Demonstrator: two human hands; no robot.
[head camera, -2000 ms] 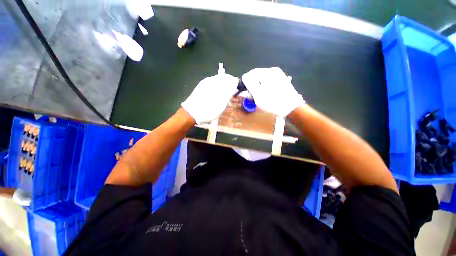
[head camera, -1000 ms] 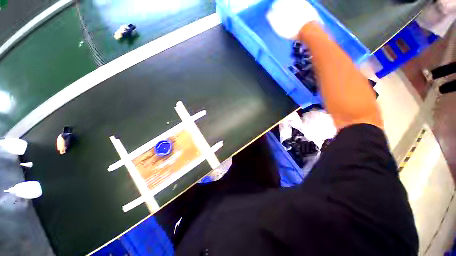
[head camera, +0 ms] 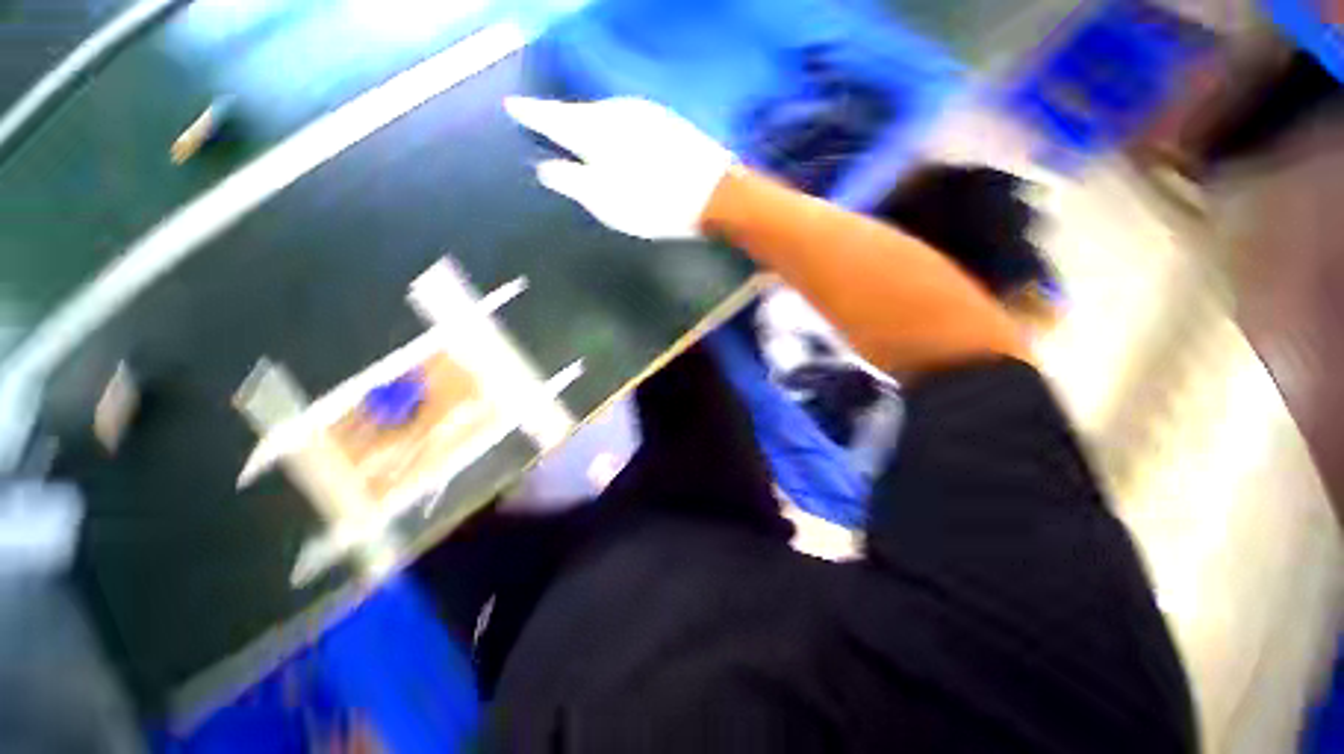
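Observation:
The frame is blurred. My right hand (head camera: 637,165), in a white glove, is over the dark green bench beside the light blue bin (head camera: 649,67). Its thumb and forefinger point left with a dark gap between them; whether a black part is held there I cannot tell. Black parts (head camera: 828,115) lie in that bin. The blue cup (head camera: 394,399) sits on the tan pad (head camera: 428,430), framed by crossing white tape strips (head camera: 509,364). My left hand is not in view.
A small joined piece (head camera: 117,405) lies on the bench at left. Another (head camera: 195,133) lies on the green belt beyond the pale rail (head camera: 280,170). A blue bin (head camera: 386,663) is below the bench edge, and a bag with black parts (head camera: 833,386) is below at right.
My right hand has come out of the parts bin and moved left and down over the bench. The view has shifted, and the piece on the belt appears further left.

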